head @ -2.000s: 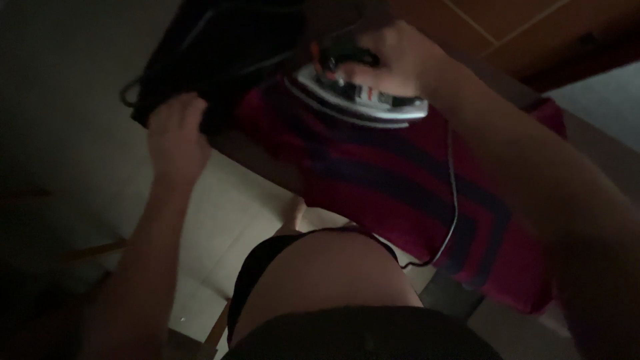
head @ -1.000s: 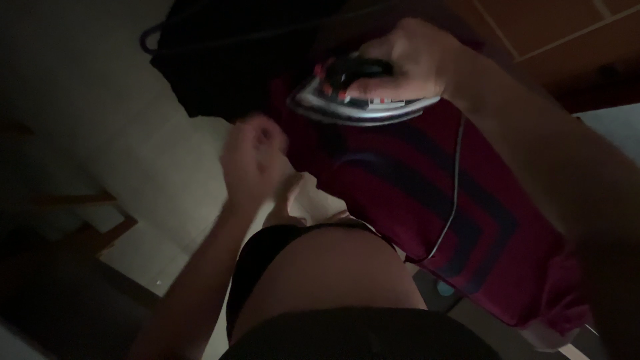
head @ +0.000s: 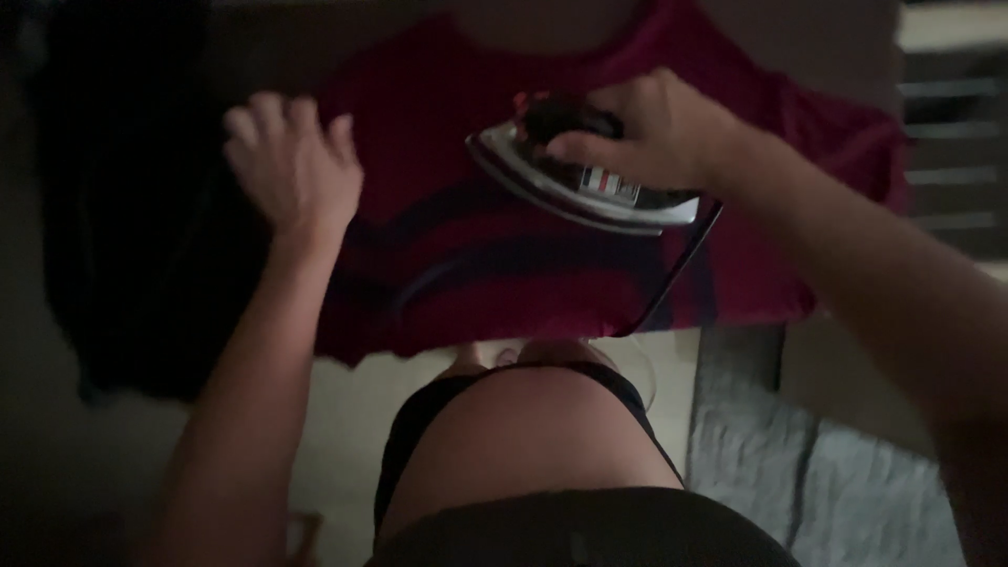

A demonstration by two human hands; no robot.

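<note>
My right hand (head: 654, 134) grips the dark handle of a clothes iron (head: 606, 185), whose tip points to the left. The iron is over a maroon garment (head: 409, 134) with dark blue stripes, spread on a dark ironing surface; whether its soleplate touches the cloth cannot be told. My left hand (head: 295, 161), fingers spread and palm down, is at the garment's left part, beside black cloth (head: 150, 236). The iron's cord (head: 673, 276) runs from its rear down over the garment's near edge.
A grey rug (head: 866, 488) lies on the floor at the lower right. A slatted object (head: 953, 153) stands at the right edge. The wearer's body is close to the near edge of the ironing surface. Part of a wooden object (head: 305, 535) shows at the lower left.
The view has turned and shifted. My left hand, earlier at the black cloth and then off the garment's near edge, is now at the garment's left part. The iron remains in my right hand.
</note>
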